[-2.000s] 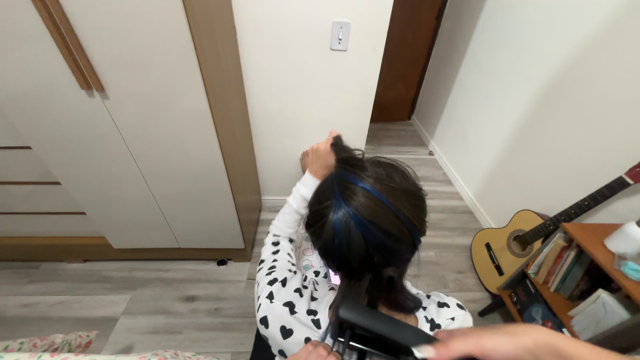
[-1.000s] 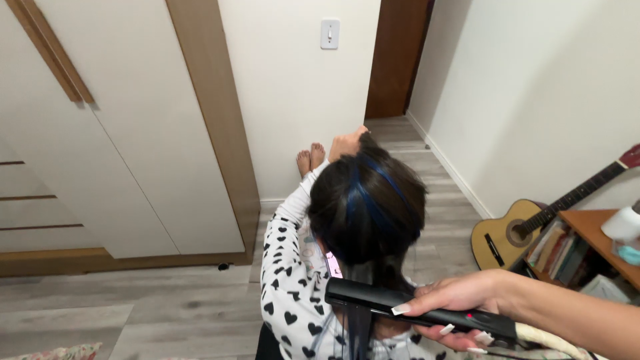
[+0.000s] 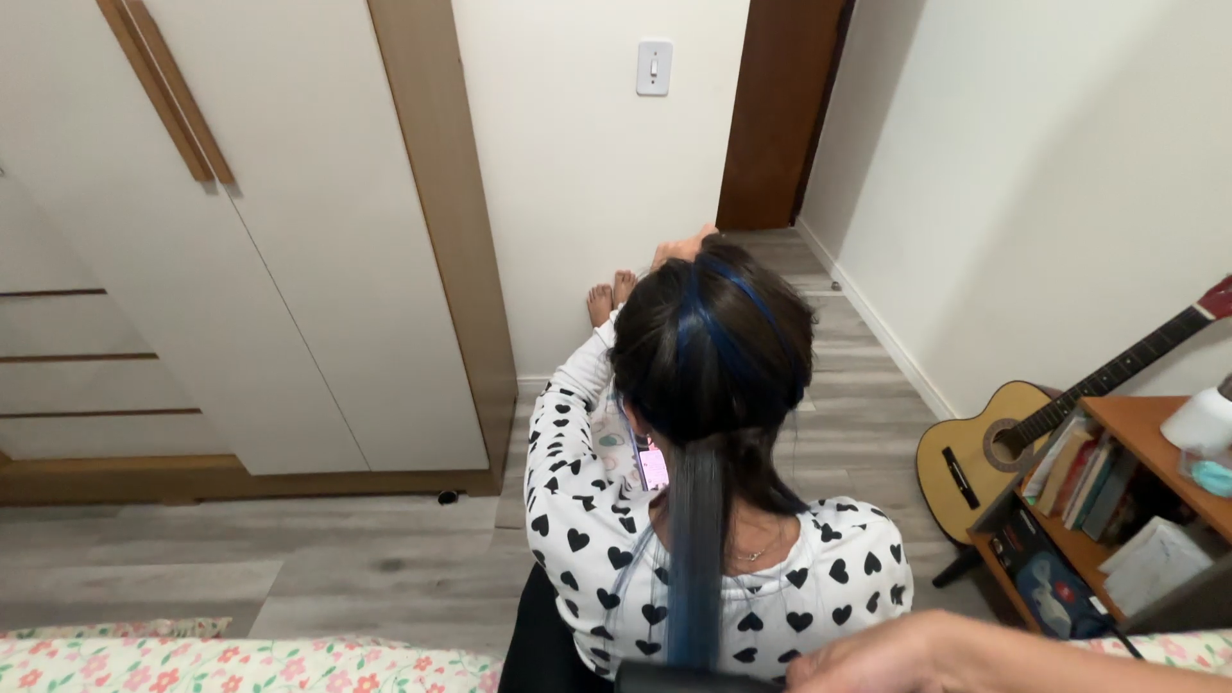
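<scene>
A person in a white top with black hearts (image 3: 577, 539) sits with their back to me, one hand (image 3: 681, 252) up at the top of their dark hair with blue streaks (image 3: 712, 356). My right hand (image 3: 866, 659) holds a black hair straightener (image 3: 688, 679) at the bottom edge. A straight lock with a blue-grey lower part (image 3: 695, 568) hangs down the person's back to the straightener; the plates are cut off by the frame. My left hand is out of view. A lit phone (image 3: 654, 468) shows in front of the person.
A white wardrobe (image 3: 318, 241) stands at the left. Along the bottom lies a floral bedcover (image 3: 250, 666). At the right, an acoustic guitar (image 3: 982, 452) leans beside a wooden shelf (image 3: 1145, 433) with books. The person's bare feet (image 3: 611, 296) are near the wall.
The straightener has moved down along the lock, from near the neck to the bottom edge. My left hand's fingers, at the bottom edge two seconds ago, are out of view.
</scene>
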